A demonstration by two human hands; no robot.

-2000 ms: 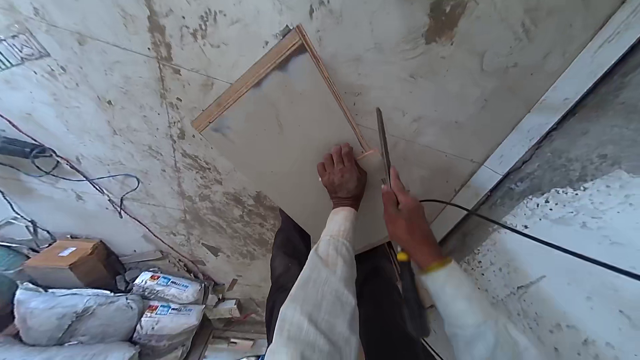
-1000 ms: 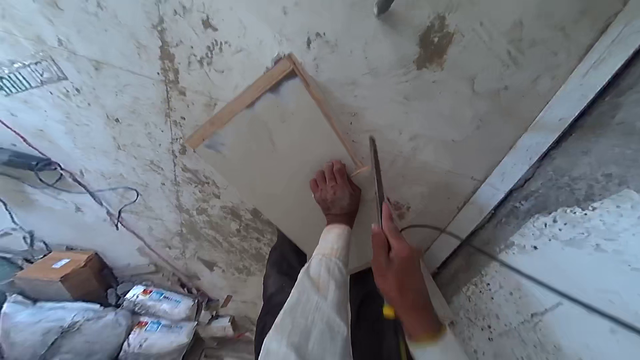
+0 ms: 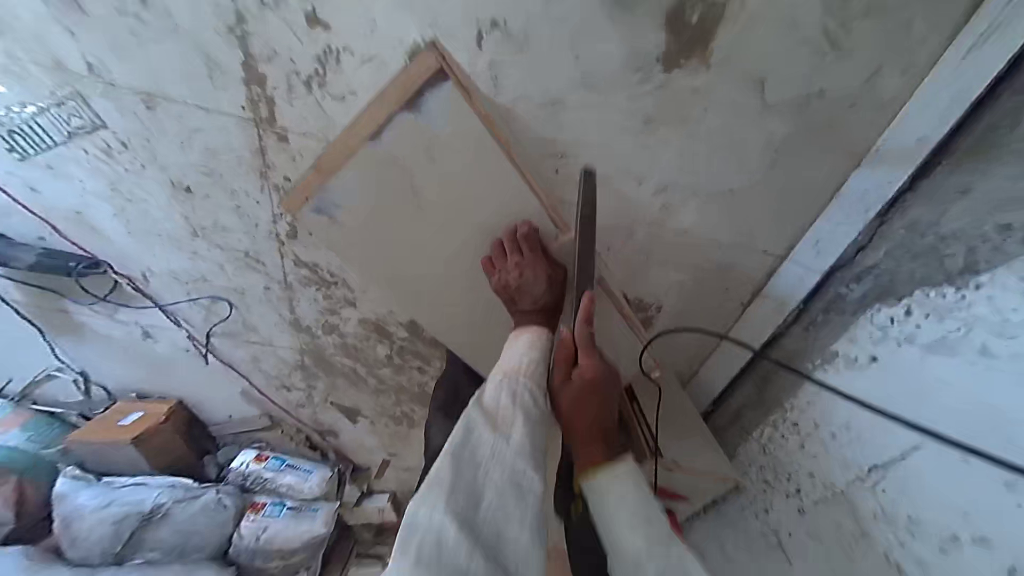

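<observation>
A pale flat board [image 3: 400, 232] lies at an angle on the floor, with wooden strips [image 3: 364, 128] along two of its edges. My left hand [image 3: 526, 272] presses palm down on the board near its right edge, fingers bent, and grips nothing. My right hand [image 3: 588, 392] is closed around a long, flat metal tool that looks like a file [image 3: 586, 224]. The tool's blade points away from me and crosses the board's right edge, just beside my left hand. The tool's handle is mostly hidden by my right hand and sleeve.
A black cable [image 3: 808, 372] loops from the right towards my right wrist. Another pale board [image 3: 696, 456] lies beside my right forearm. At the lower left are a cardboard box [image 3: 136, 436] and several filled bags [image 3: 284, 532]. A raised pale strip [image 3: 856, 192] runs diagonally at right.
The tool in my right hand has swung over the board's edge, closer to my left hand. My left hand stays on the board.
</observation>
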